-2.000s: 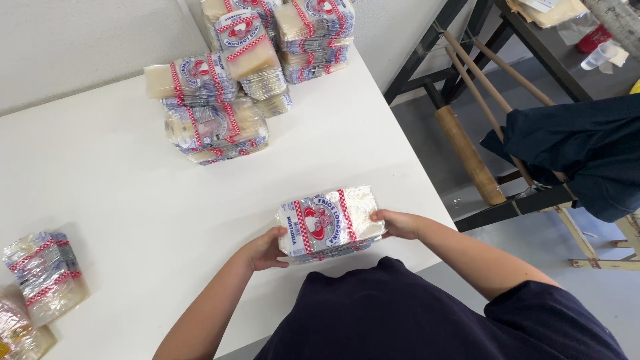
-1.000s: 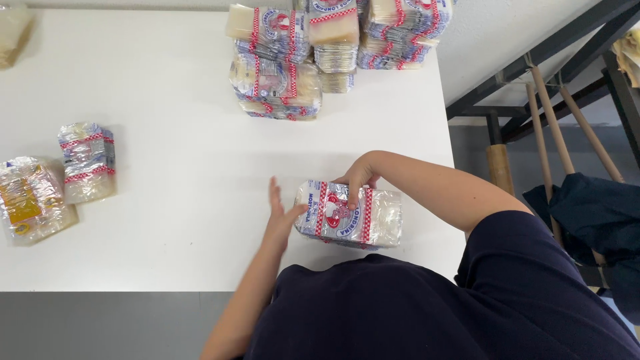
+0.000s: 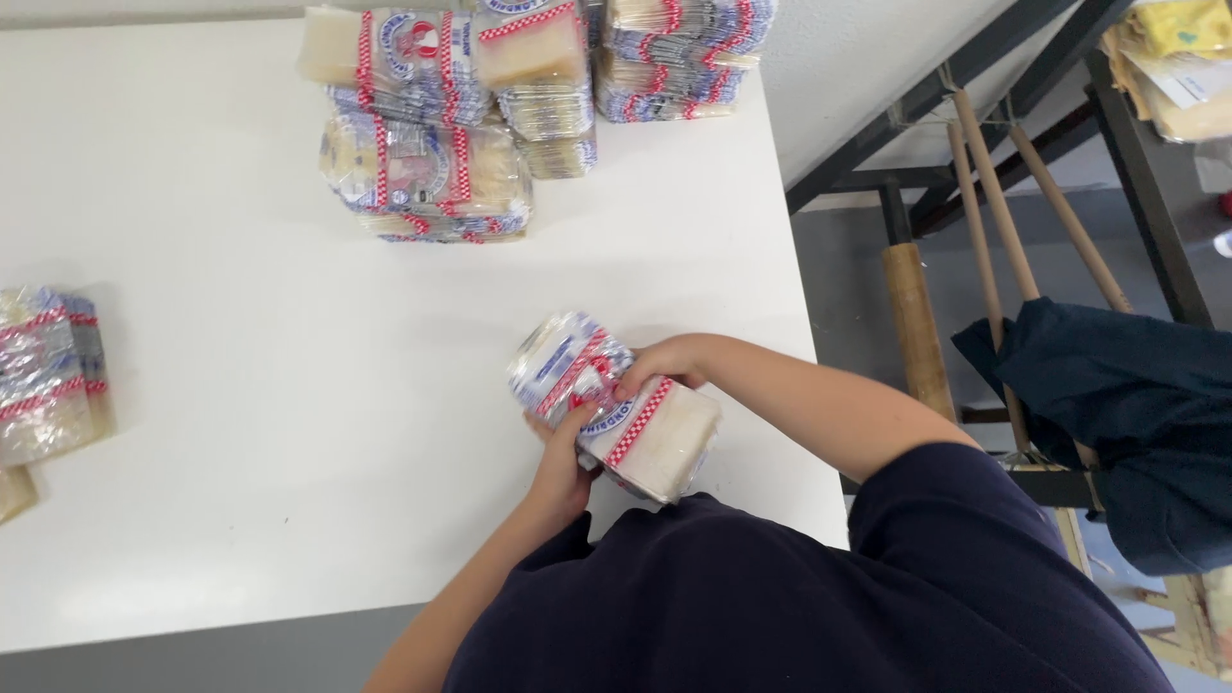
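Observation:
Between my two hands is a stack of printed clear plastic packages (image 3: 654, 433), tilted diagonally near the front edge of the white table (image 3: 289, 385). My left hand (image 3: 565, 452) grips its lower left side, thumb on top. My right hand (image 3: 669, 364) holds the upper right side, its thumb pressing on the printed face. The fingers under the stack are hidden. The packages bear red checkered bands and blue and red print.
Stacks of similar packages (image 3: 423, 173) stand at the table's back. More packages (image 3: 48, 366) lie at the left edge. Right of the table are a dark metal frame (image 3: 1145, 192), wooden poles (image 3: 996, 202), a thick wooden roller (image 3: 916, 327) and a dark cloth (image 3: 1088, 375).
The held stack has turned from nearly level to diagonal. My right hand has moved from the stack's right end to its upper side. My left hand, apart from it at one second ago, grips it again.

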